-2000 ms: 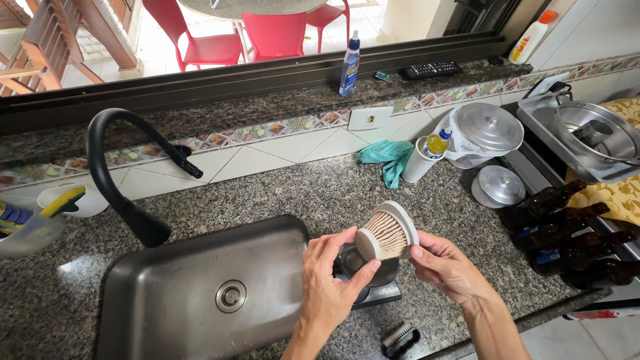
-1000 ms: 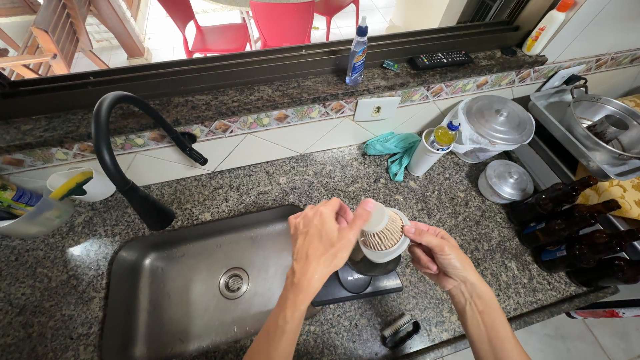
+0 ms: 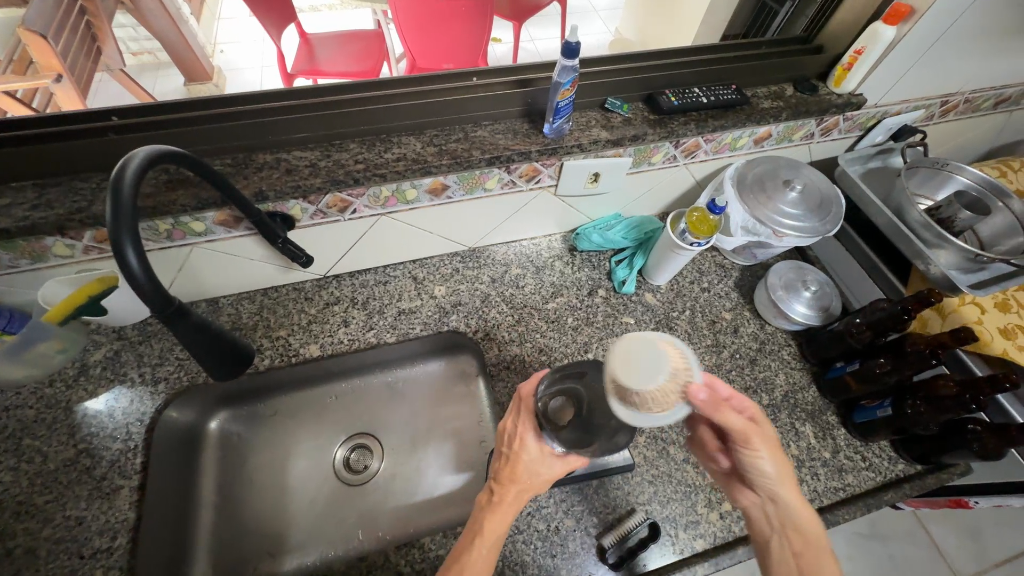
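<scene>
My left hand (image 3: 524, 448) grips a dark, cup-shaped container (image 3: 584, 412) over the counter, just right of the sink. A pleated filter with a white rim and cap (image 3: 650, 380) is between the fingers of my right hand (image 3: 732, 428), close beside the container's mouth. Behind and below the container is a flat dark object (image 3: 604, 468), largely hidden, on the granite. Nearer the counter's front edge lies a small black-handled brush (image 3: 628, 540) with pale bristles.
A steel sink (image 3: 264, 480) with a black faucet (image 3: 144, 264) is at left. Behind stand a white cup (image 3: 668, 256) holding a bottle, a teal cloth (image 3: 620, 240) and lidded pots (image 3: 788, 196). Several dark glass bottles (image 3: 880, 360) lie at right; a spray bottle (image 3: 562, 92) stands on the sill.
My left hand has left the filter and now holds the dark container. My right hand has kept the filter and carried it right, turned with its cap toward the camera.
</scene>
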